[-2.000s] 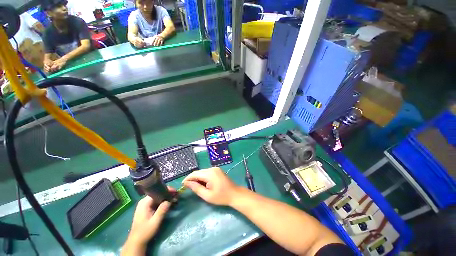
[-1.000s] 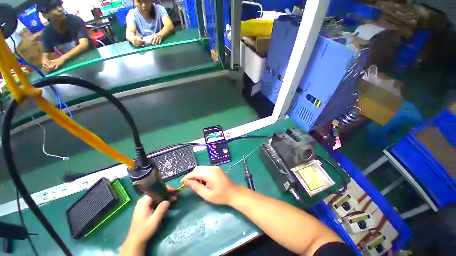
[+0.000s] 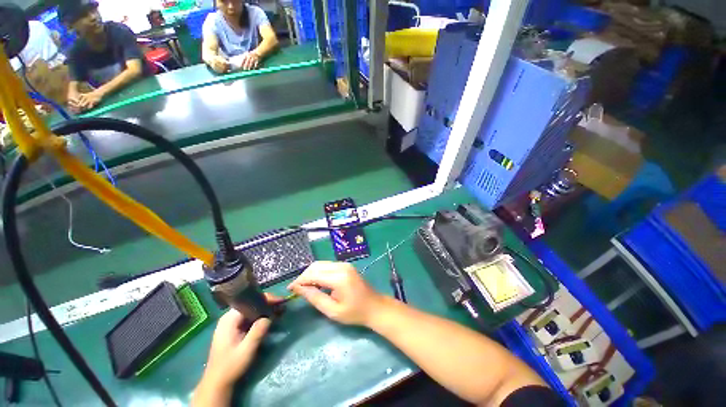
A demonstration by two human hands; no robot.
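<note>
A thick dark electric screwdriver (image 3: pixel 237 288) hangs tilted from an orange-yellow strap (image 3: pixel 131 208), with a black cord looping from its top. My left hand (image 3: pixel 232 346) is closed around its lower end; the screwdriver's tip is hidden by the fingers. My right hand (image 3: pixel 338 292) pinches a thin yellow piece (image 3: pixel 288 297) just right of the screwdriver's lower end. What the yellow piece touches at the left fingertips is too small to tell.
Behind the screwdriver is a screw tray (image 3: pixel 279 256), with a lit phone (image 3: pixel 346 229) beside it. A black ribbed block (image 3: pixel 150 330) lies left. A pen-like tool (image 3: pixel 396 277), an iron stand (image 3: pixel 470 238) and a blue parts bin (image 3: pixel 637 350) are right. Two people sit across the conveyor.
Both hands stay nearly in place. The right fingers and the thin yellow piece have shifted very slightly at the screwdriver's lower end.
</note>
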